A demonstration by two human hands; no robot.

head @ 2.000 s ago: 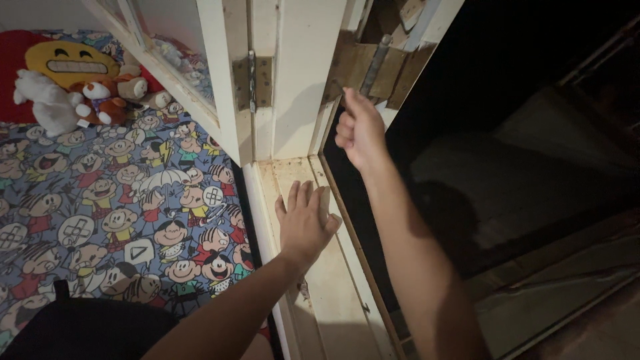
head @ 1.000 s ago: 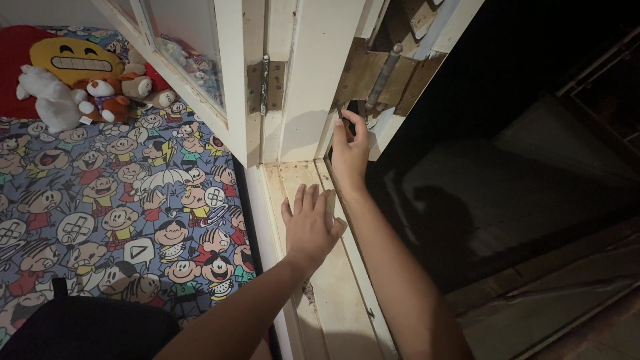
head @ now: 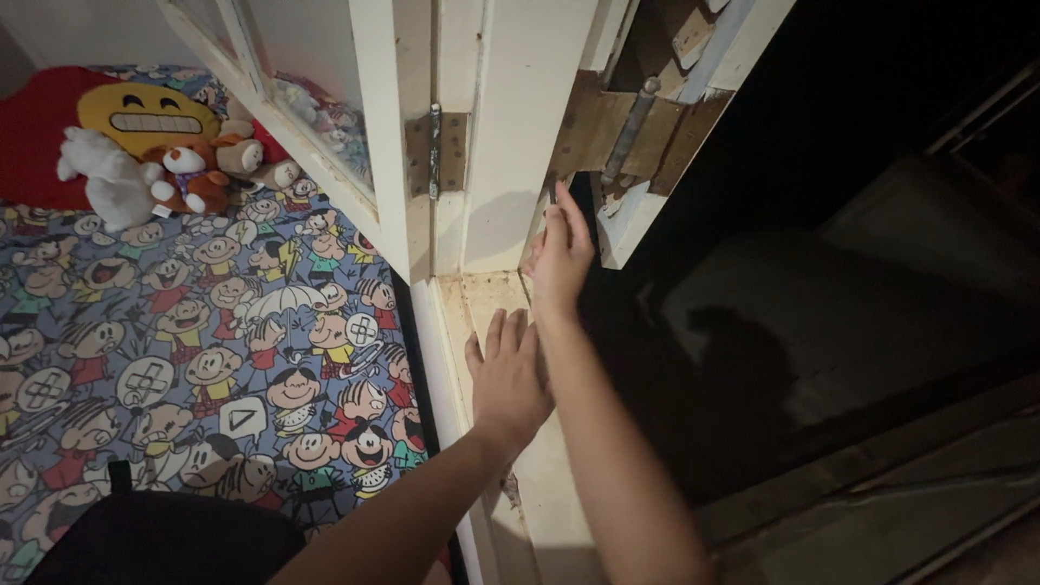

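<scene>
My left hand [head: 510, 378] lies palm down with spread fingers on the cream wooden windowsill [head: 487, 294]. Above and to its right, my right hand [head: 561, 256] is raised against the outer edge of the window frame [head: 520, 122], its thumb and forefinger closed around a small, thin dark object [head: 553, 193], too small to identify. Just above those fingertips is a large worn metal hinge [head: 630, 134], joining the frame to an outer shutter [head: 630, 231]. A smaller hinge [head: 435, 152] joins the frame to the glazed inner sash [head: 378, 122].
On the left is a bed with a cartoon-print sheet [head: 195, 325], bearing plush toys [head: 114, 179] and a yellow smiling-face cushion [head: 150, 118]. A black item [head: 162, 536] lies at lower left. Outside, at right, a shadow falls on a dim surface [head: 853, 325].
My right hand, beside the large hinge two seconds ago, has moved down to just below it, against the frame. My left hand has stayed on the sill.
</scene>
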